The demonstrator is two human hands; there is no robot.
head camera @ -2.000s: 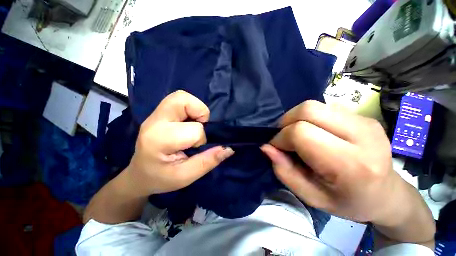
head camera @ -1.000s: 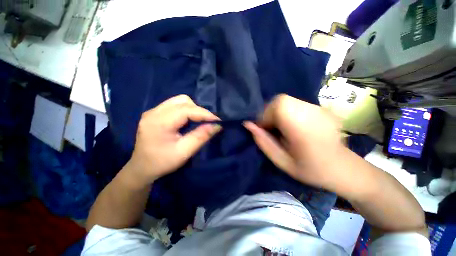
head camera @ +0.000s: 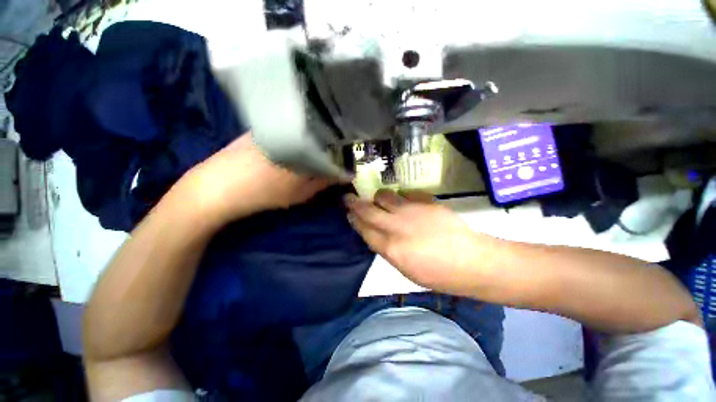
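Note:
The large navy garment [head camera: 290, 263] lies on the table left of the needle and hangs over the lap. The white sewing machine head [head camera: 271, 102] fills the top and hides the needle area. My left hand [head camera: 263, 177] lies on the garment, its fingertips hidden behind the head. My right hand [head camera: 408, 235] is at the garment's right edge by the needle area, fingertips close to the cream ribbed knob [head camera: 420, 169]. Whether its fingers pinch the cloth cannot be made out.
A smartphone with a purple screen [head camera: 522, 163] lies right of the needle area. A rumpled navy heap [head camera: 118, 102] is at the back left. Dark cloth [head camera: 600, 192] lies right of the phone. The white table edge [head camera: 74, 267] shows at the left.
The garment has gone from being held up before me to lying beside and under the machine head. Both hands have moved to the needle area, and the view has come closer to the machine.

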